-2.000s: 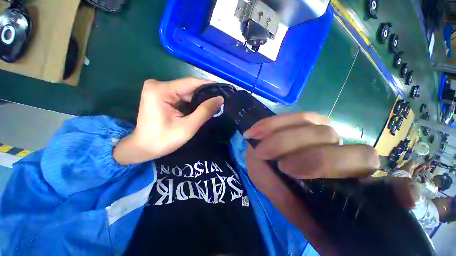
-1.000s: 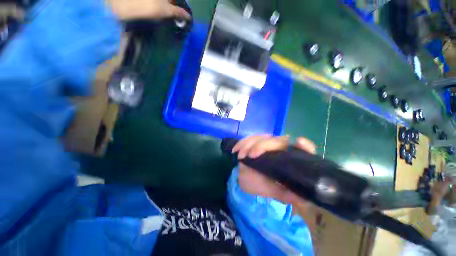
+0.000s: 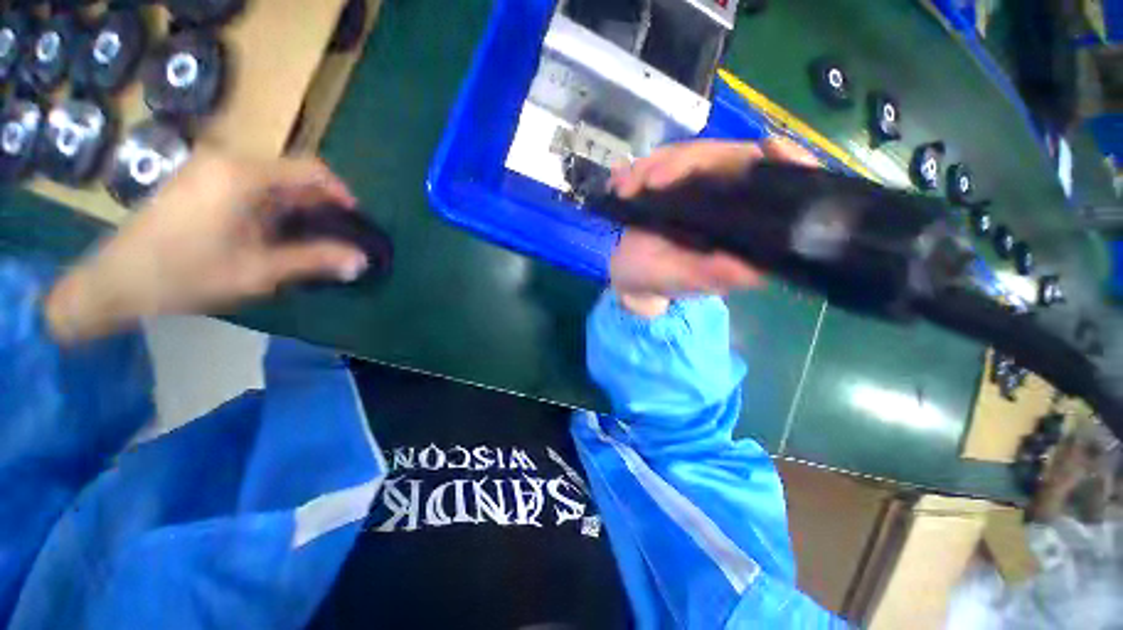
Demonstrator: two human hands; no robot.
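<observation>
My left hand (image 3: 234,240) holds a round black unit (image 3: 333,236) over the green bench, left of the blue tray; both are blurred. My right hand (image 3: 702,215) is closed around a thick black electric screwdriver (image 3: 788,222). The screwdriver's nose points left, at the pick-up head (image 3: 591,150) on the front of the silver-grey screw feeder (image 3: 628,80). The bit tip is too blurred to tell if it holds a screw. The feeder stands in the blue plastic tray (image 3: 466,185).
Rows of black units (image 3: 111,49) lie on a cardboard sheet (image 3: 265,62) at the upper left. More units (image 3: 889,113) sit spaced along the green lane beyond a yellow strip (image 3: 770,108). Cardboard boxes (image 3: 930,572) are at the lower right. The screwdriver's cord (image 3: 1022,330) runs right.
My left hand has come back from the upper left towards me with a black unit. My right hand has raised the screwdriver from the bench's near side to the feeder's front.
</observation>
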